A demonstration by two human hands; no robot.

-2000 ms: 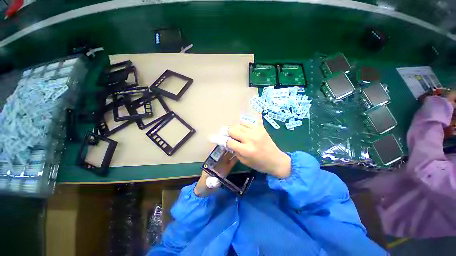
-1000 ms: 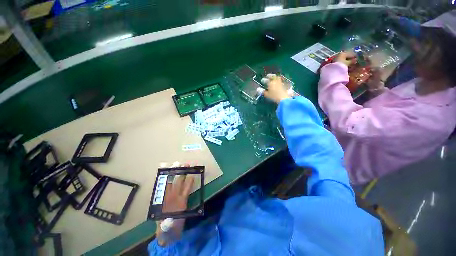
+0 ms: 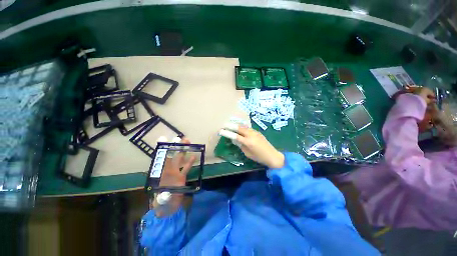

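My left hand (image 3: 175, 172), with white finger cots, holds a black front frame (image 3: 199, 170) from beneath at the bench's near edge. A pale button strip (image 3: 156, 164) sits along the frame's left side. My right hand (image 3: 254, 145), also with white finger cots, holds a green display circuit board (image 3: 228, 151) to the right of the frame. The board is apart from the frame, its green side partly visible below my fingers. A loose pale strip (image 3: 239, 121) lies on the beige sheet just beyond my right fingers.
Black frames (image 3: 156, 88) are piled on the beige sheet (image 3: 200, 85). Two board-and-frame assemblies (image 3: 261, 78) stand beyond a strip heap (image 3: 270, 107). Screen boards (image 3: 359, 116) lie on clear plastic (image 3: 320, 130). A blister tray (image 3: 25, 130) is far left. A co-worker's pink sleeve (image 3: 403, 130) is at right.
My right hand has come back from the loose boards at right with a green board in it. My left hand still holds the frame with its strip. The view has swung back left.
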